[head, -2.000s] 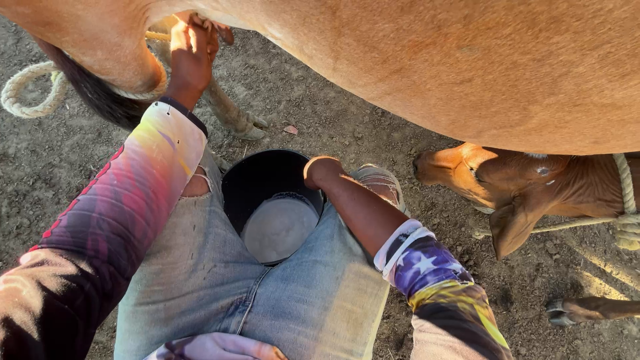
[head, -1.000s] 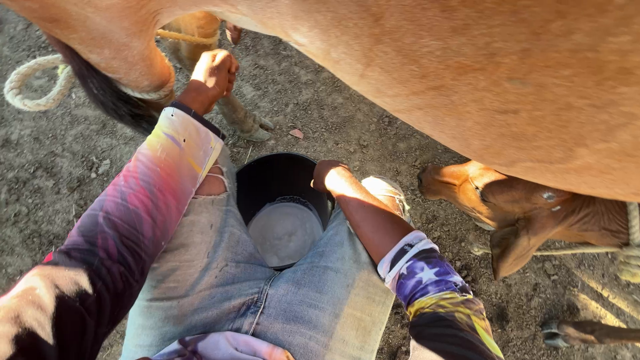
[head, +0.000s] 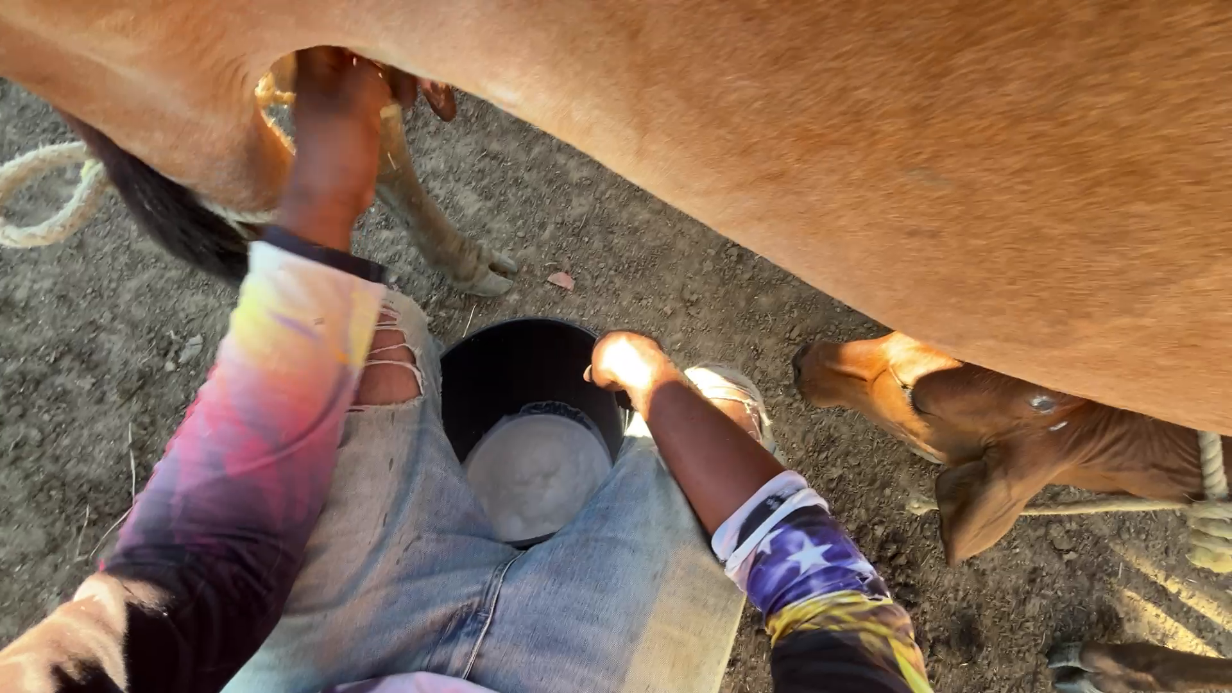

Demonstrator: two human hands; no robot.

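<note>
A brown cow (head: 770,164) stands across the top of the view. My left hand (head: 337,125) reaches up under its rear belly, by the udder, where a teat (head: 438,99) shows beside it; the fingers are blurred and partly hidden, so their grip cannot be told. Between my denim-clad thighs sits a black bucket (head: 510,361) with whitish, frothy liquid (head: 539,472) in the bottom. My right hand (head: 630,364) is closed on the bucket's right rim.
A brown calf (head: 1011,423) with a rope (head: 1107,505) at its neck is at the right, under the cow's belly. A hind leg (head: 433,221) with its hoof, a dark tail (head: 164,202) and a looped rope (head: 67,217) are at the upper left. Dirt ground lies below.
My left hand has risen from below the cow's belly to up under it, by the udder. My right hand has stayed at the bucket's rim.
</note>
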